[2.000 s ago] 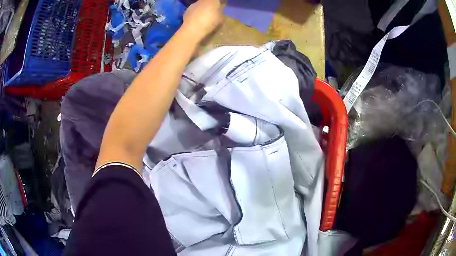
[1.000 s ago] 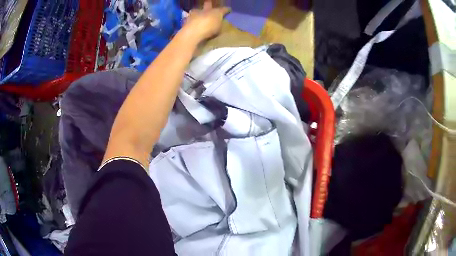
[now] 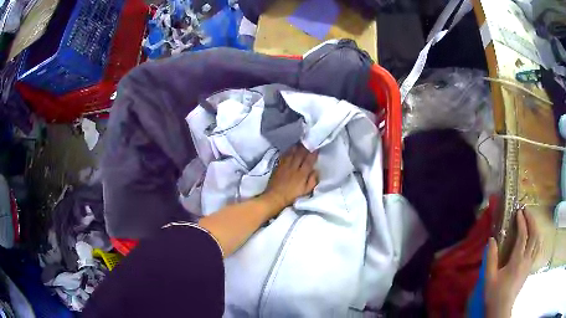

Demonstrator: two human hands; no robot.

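Light grey garment pieces (image 3: pixel 316 248) with dark seam lines lie heaped in a red plastic basket (image 3: pixel 393 136). My left hand (image 3: pixel 295 177) lies palm down on the middle of the heap, fingers a little apart, with no cloth visibly gripped. Dark grey cloth (image 3: pixel 143 149) drapes over the basket's left side and far rim. My right hand (image 3: pixel 512 261) rests at the table edge (image 3: pixel 510 168) at lower right, fingers apart, partly cut by glare; nothing shows in it.
A tan board (image 3: pixel 273 31) with a violet piece (image 3: pixel 314 17) is beyond the basket. A blue crate (image 3: pixel 77 46) stands on a red one (image 3: pixel 62 105) at far left. Clear plastic (image 3: pixel 444 99) and a dark bundle (image 3: pixel 442 180) lie right of the basket. Scraps litter the left floor.
My left hand has come back from beside the violet piece onto the garment heap. The grey pieces are differently folded, and dark cloth shows along the far rim. My right hand has come into view.
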